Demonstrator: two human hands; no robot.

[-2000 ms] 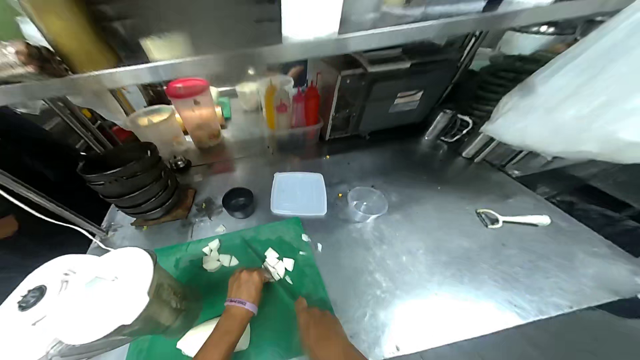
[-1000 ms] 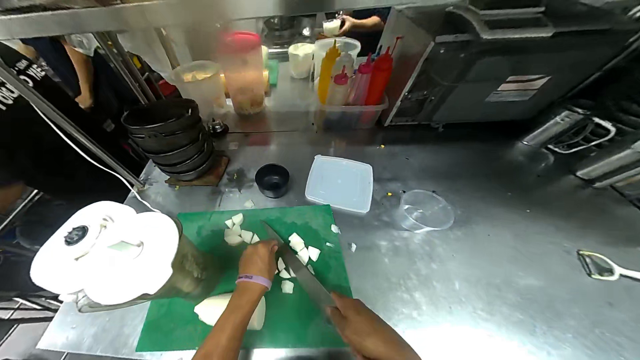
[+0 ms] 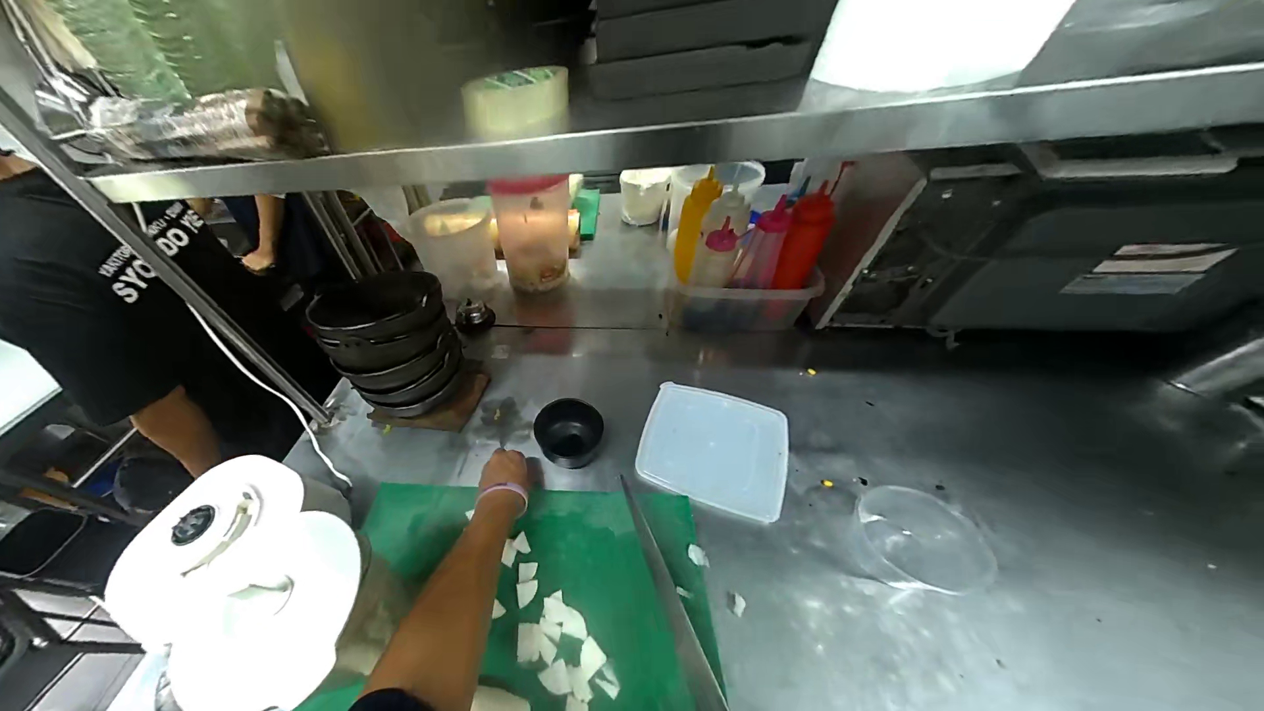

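My left hand (image 3: 506, 472), with a pale band at the wrist, reaches past the far edge of the green cutting board (image 3: 592, 523), left of a small black bowl (image 3: 569, 433). A thin dark thing shows at its fingertips; what it is, I cannot tell. The knife blade (image 3: 671, 597) slants over the board's right side, its tip pointing away from me; its handle and my right hand are out of frame. Cut white pieces (image 3: 563, 632) are scattered on the board. Part of a larger white piece (image 3: 497, 699) shows at the bottom edge.
A white-lidded container (image 3: 247, 592) stands left of the board, and stacked black bowls (image 3: 390, 341) behind it. Right lie a translucent lid (image 3: 713, 449) and a clear round plastic piece (image 3: 923, 540). Squeeze bottles (image 3: 755, 237) stand under a metal shelf (image 3: 632, 148). A co-worker's arm (image 3: 178, 430) is at left.
My left hand has left the white pieces and moved forward beyond the board. My right hand, earlier holding the knife over the board, is now out of frame.
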